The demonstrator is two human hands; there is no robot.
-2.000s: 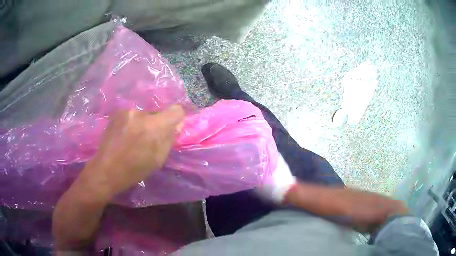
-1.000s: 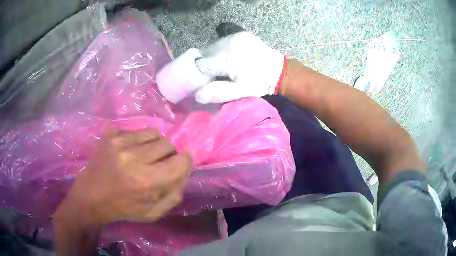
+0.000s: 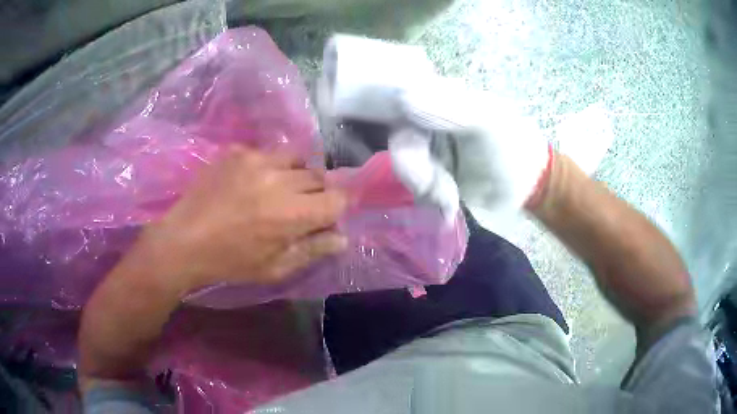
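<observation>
A pink poly bag (image 3: 267, 89) lies folded around a long part that runs from the left edge to above my lap. The part itself is hidden under the film. My left hand (image 3: 267, 226), bare, presses and holds the pink film at the middle of the bundle. My right hand (image 3: 485, 154), in a white knit glove with a red cuff edge, is blurred and holds a white tape roll (image 3: 372, 81) above the bundle's right end. The gloved thumb and fingers reach down to the pink film there.
More pink film (image 3: 242, 348) lies below the bundle at the lower left. Clear plastic sheeting (image 3: 105, 89) covers the surface at the upper left. A pale object (image 3: 588, 133) is on the speckled floor at the right. My dark-clothed leg is below the bundle's end.
My gloved right hand has come up from beyond the bundle's end and now shows the tape roll, most recently moving right. My left hand stays on the film and has shifted slightly up and right.
</observation>
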